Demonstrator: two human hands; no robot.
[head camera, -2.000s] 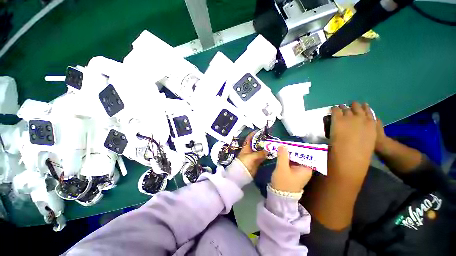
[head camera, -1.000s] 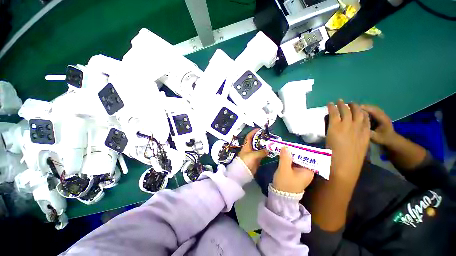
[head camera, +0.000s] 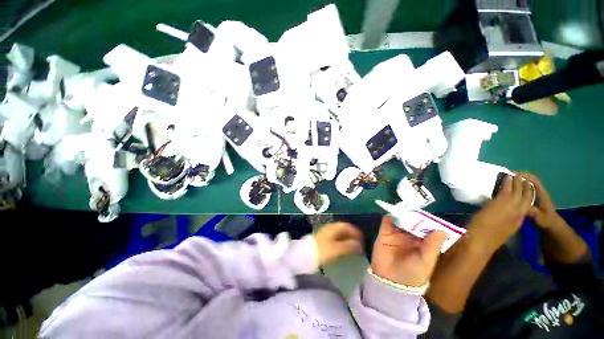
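My right hand (head camera: 404, 255) holds the white adhesive tube (head camera: 434, 228) with its magenta stripe, its nozzle pointing up and left over the bench edge. My left hand (head camera: 339, 242) is off the cameras, in front of the bench edge, blurred; its fingers are curled and I see nothing in it. The nearest white camera (head camera: 424, 136) lies with its open round base (head camera: 416, 191) towards me, leads and electronics showing inside. Another open base housing (head camera: 351, 182) with orange and dark leads is just left of it. More cameras with open bases lie in a pile to the left.
A neighbour's hands (head camera: 516, 205) hold a white camera part (head camera: 473, 165) at right, their forearm close beside my right hand. A black and silver device (head camera: 506, 36), a yellow patch (head camera: 538, 68) and a thick black stick (head camera: 563, 81) are at the upper right. The green bench (head camera: 371, 203) runs across.
My left hand has let go of the open base and moved back and down. My right hand has drawn the tube back from the base. The view has shifted left, showing more of the pile.
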